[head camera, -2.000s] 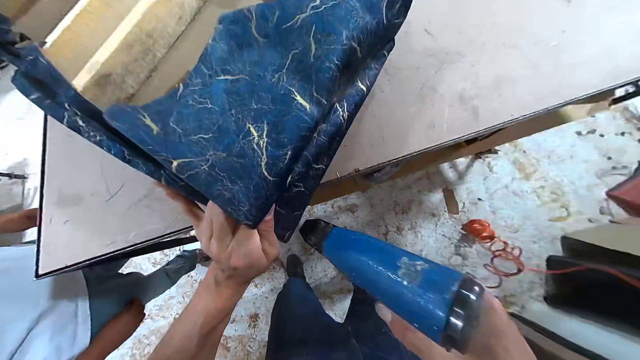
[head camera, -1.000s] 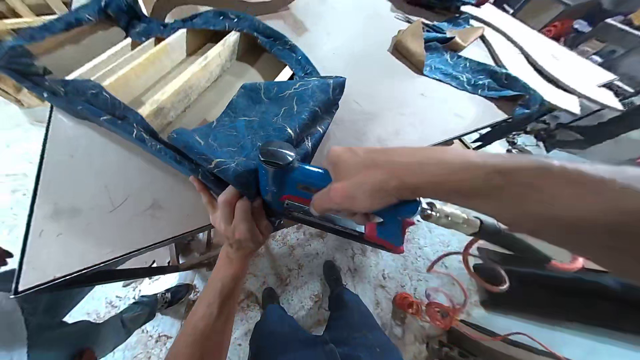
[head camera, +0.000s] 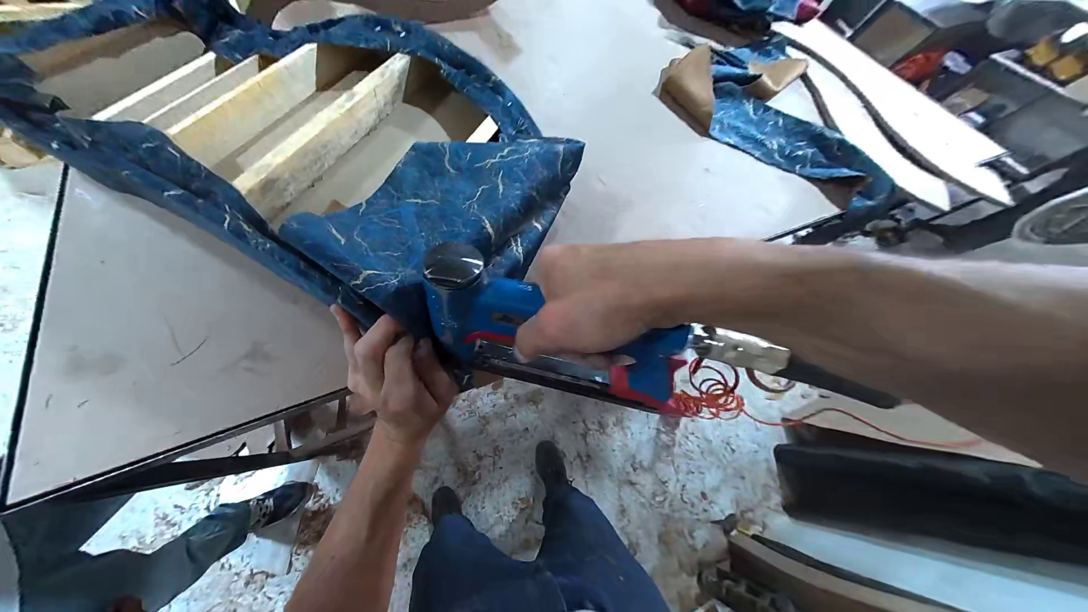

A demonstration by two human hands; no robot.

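A blue pneumatic staple gun (head camera: pixel 501 319) with red trim is gripped by my right hand (head camera: pixel 586 306); its nose rests against the near corner of a wooden frame wrapped in blue veined upholstery fabric (head camera: pixel 459 191). My left hand (head camera: pixel 395 365) pinches the folded fabric at the edge, just left of the gun's nose. Pale wooden slats (head camera: pixel 327 136) cross the inside of the frame, and a loose flap of the fabric lies over its corner. The exact spot under the nose is hidden.
The frame lies on a large pale worktable (head camera: pixel 153 340). Fabric scraps (head camera: pixel 765 127) and long white curved strips (head camera: pixel 901 110) are at the far right. A coiled orange air hose (head camera: pixel 710 391) hangs near the gun, beside black padded pieces (head camera: pixel 909 493). Another person's leg (head camera: pixel 195 544) shows at lower left.
Two seconds ago my right hand was on a blue cylindrical object low at the right; now it grips the staple gun at the frame's corner. My left hand has stayed on the fabric.
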